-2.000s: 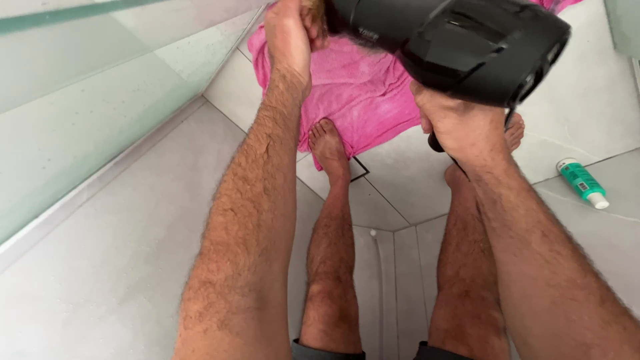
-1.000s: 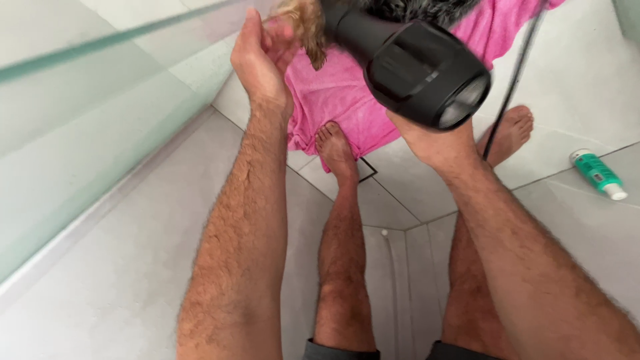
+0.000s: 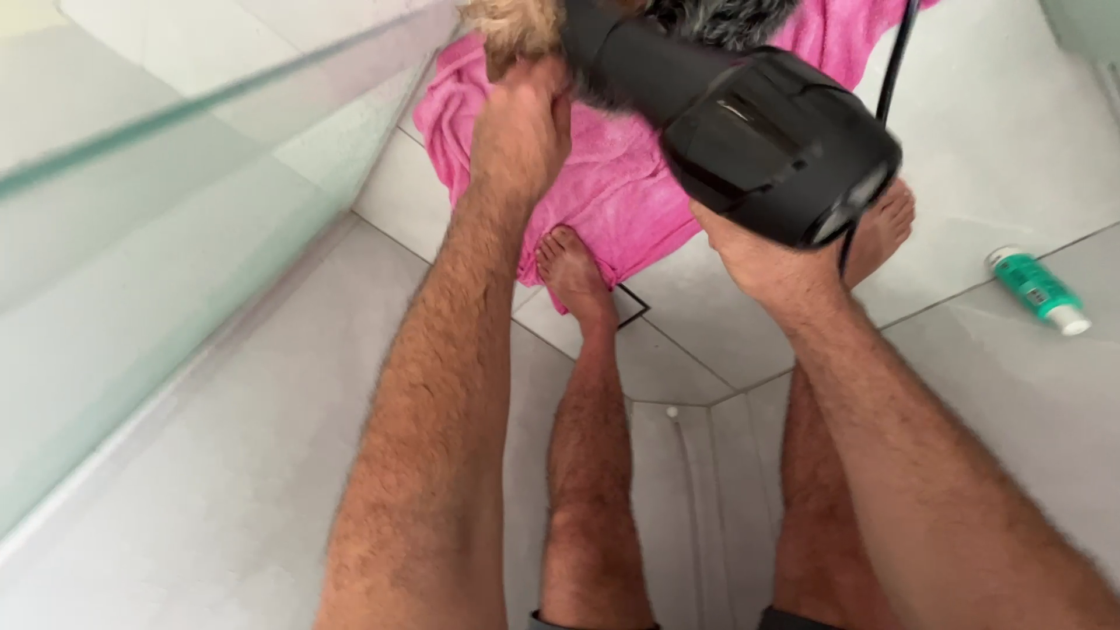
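My right hand [image 3: 770, 262] is closed around a black hair dryer [image 3: 770, 140], its grip mostly hidden beneath the body. The nozzle points up and left at an animal with tan fur [image 3: 516, 26] and dark grey curly fur [image 3: 726, 17], probably a dog, cut off by the top edge. My left hand [image 3: 521, 122] is at the lower end of the tan fur, fingers curled against it; the fingertips are partly hidden. Under the animal a pink towel [image 3: 612, 184] lies crumpled on the tiled floor.
A glass panel [image 3: 219, 166] runs along the left. On the tiles at right lies a green bottle with a white cap [image 3: 1037, 289]. The dryer's black cord [image 3: 897, 66] passes behind it. My bare feet [image 3: 573, 267] stand at the towel and right of it, near a square floor drain [image 3: 632, 306].
My left hand, apart and partly raised a second ago, has curled against the tan fur. The dryer has swung so that its rear end sits further right than a second ago.
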